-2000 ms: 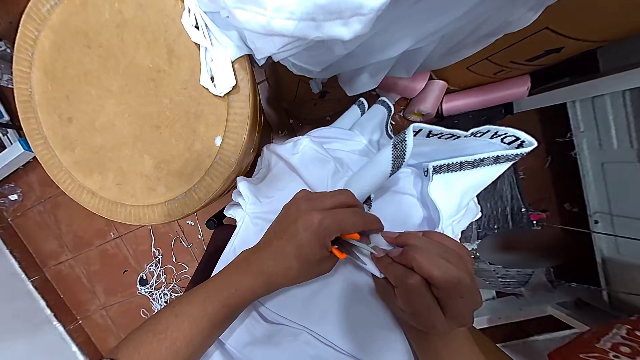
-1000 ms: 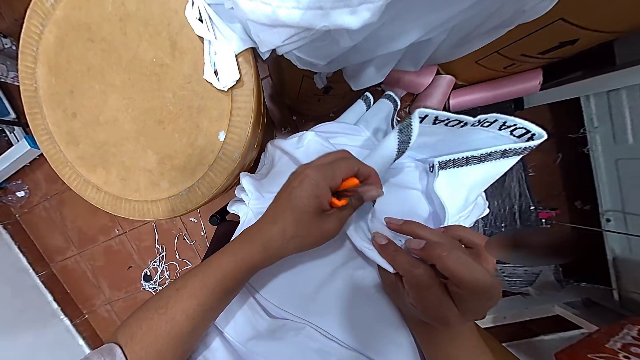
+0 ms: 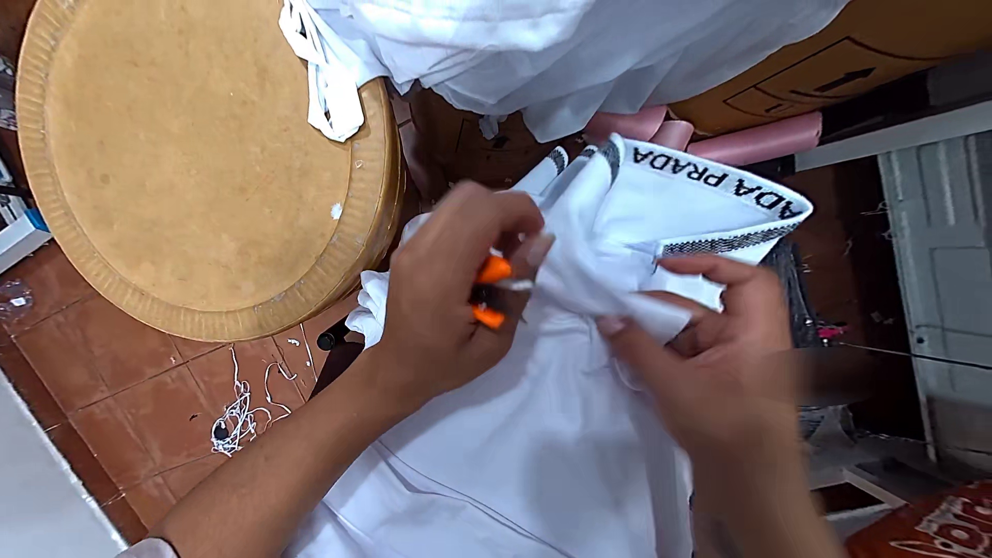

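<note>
White fabric garments [image 3: 542,434] lie heaped over my lap, and one has a knitted band [image 3: 721,182] with dark lettering and a dark woven stripe. My left hand [image 3: 465,287] is closed around a small orange and black tool [image 3: 492,271], perhaps thread snips; its tip is blurred, and the fingertips are at the fabric. At the right, my right hand [image 3: 713,349] pinches a fold of the white fabric between thumb and fingers, just below the striped band.
A round tan stool or drum top [image 3: 194,155] stands at the left. More white fabric [image 3: 496,46] hangs at the top. Pink cones or rolls [image 3: 756,139] lie by a cardboard box [image 3: 852,74]. Tangled white thread [image 3: 236,418] lies on the tiled floor [image 3: 132,387].
The orange tool has stayed in my left hand. My right hand has shifted its grip and now pinches a raised fold of the fabric, which is bunched between the hands.
</note>
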